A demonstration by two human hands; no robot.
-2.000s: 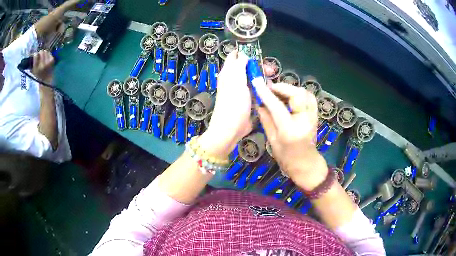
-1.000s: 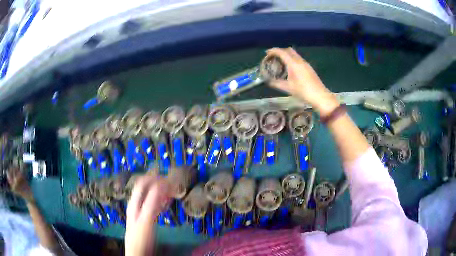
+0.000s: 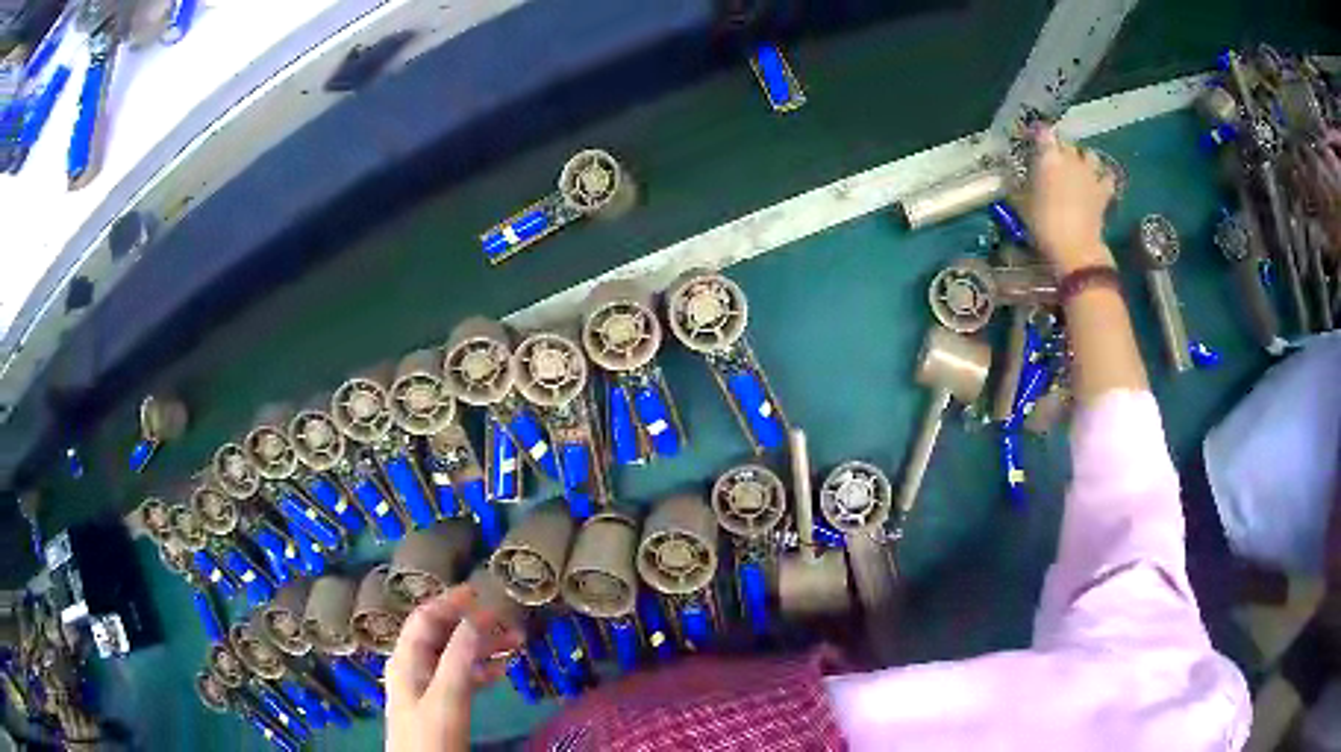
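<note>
Part-assembled fan units with grey-beige round heads and blue batteries lie in two rows on the green bench; one is the unit at the right end of the back row (image 3: 709, 312). My left hand (image 3: 441, 661) is low in the picture by the heads of the front row, fingers bent; whether it grips one is unclear. My right hand (image 3: 1066, 191) reaches far right over the loose units, fingertips down near the pale rail; what it touches is hidden. A fan unit (image 3: 591, 181) with its battery lies on the dark belt.
The pale rail (image 3: 824, 216) separates bench and belt. Loose heads and handle pieces (image 3: 956, 364) lie jumbled at right, with a denser pile beyond. A black box (image 3: 111, 588) stands far left. Another person's light sleeve (image 3: 1287, 456) shows at right.
The two hands are apart after working together on one unit. My right hand has released the unit it held above the belt and moved right. The view has turned rightward.
</note>
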